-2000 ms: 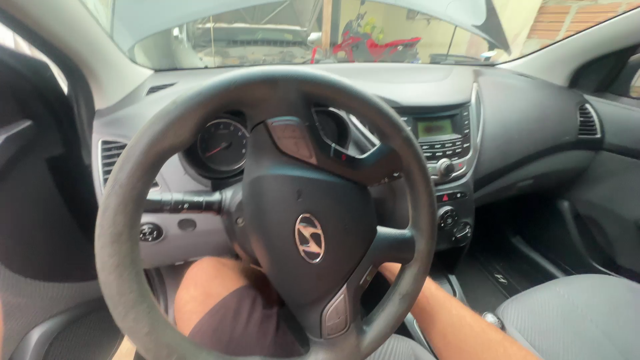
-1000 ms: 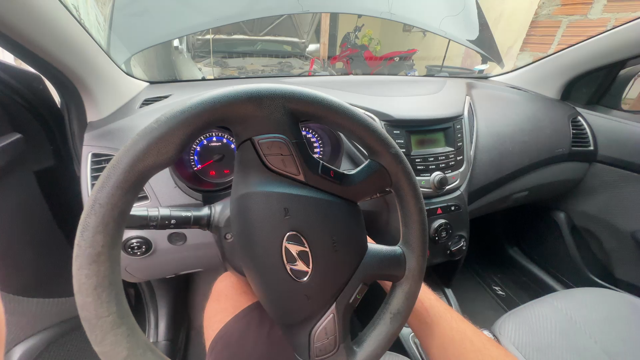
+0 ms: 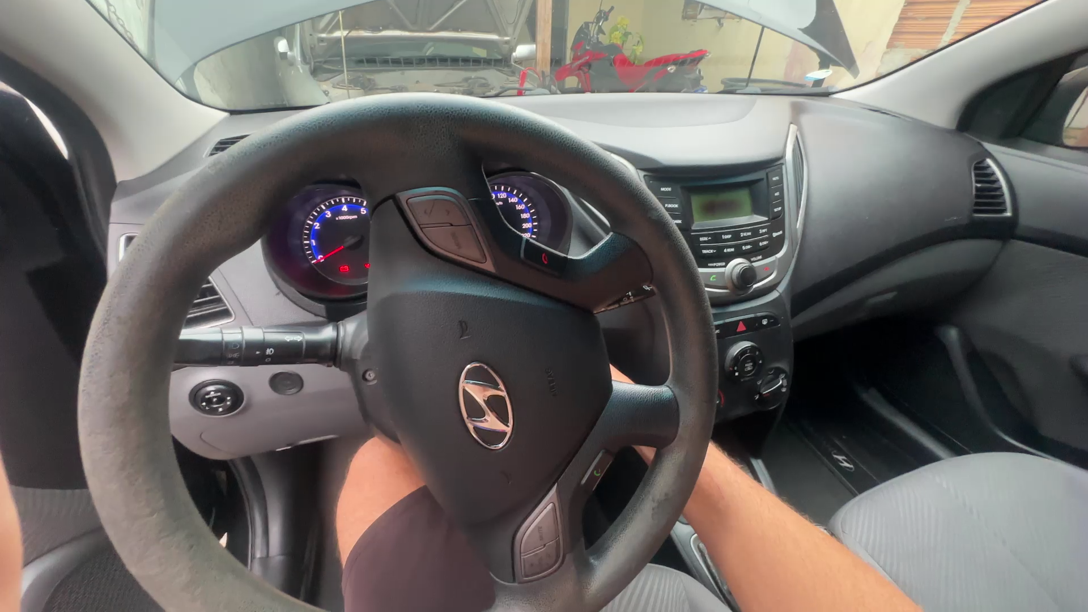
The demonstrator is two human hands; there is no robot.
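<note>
A dark Hyundai steering wheel, turned so that its emblem tilts, fills the middle of the view. My right forearm reaches in from the lower right and passes behind the wheel rim. Of my right hand only a strip of skin shows past the hub, beside the steering column; its fingers and anything in them are hidden. My left hand is out of view; a sliver of skin, perhaps my left arm, lies at the left edge. Behind the wheel, the instrument cluster glows blue, with red warning lights.
A radio and climate knobs are on the centre console. A control stalk sticks out left of the column. The passenger seat is at lower right. Beyond the windshield are a raised hood, another car's open engine bay and a red motorcycle.
The instrument cluster, unlit two seconds ago, is now lit in blue and red. My right forearm stays reached in behind the wheel.
</note>
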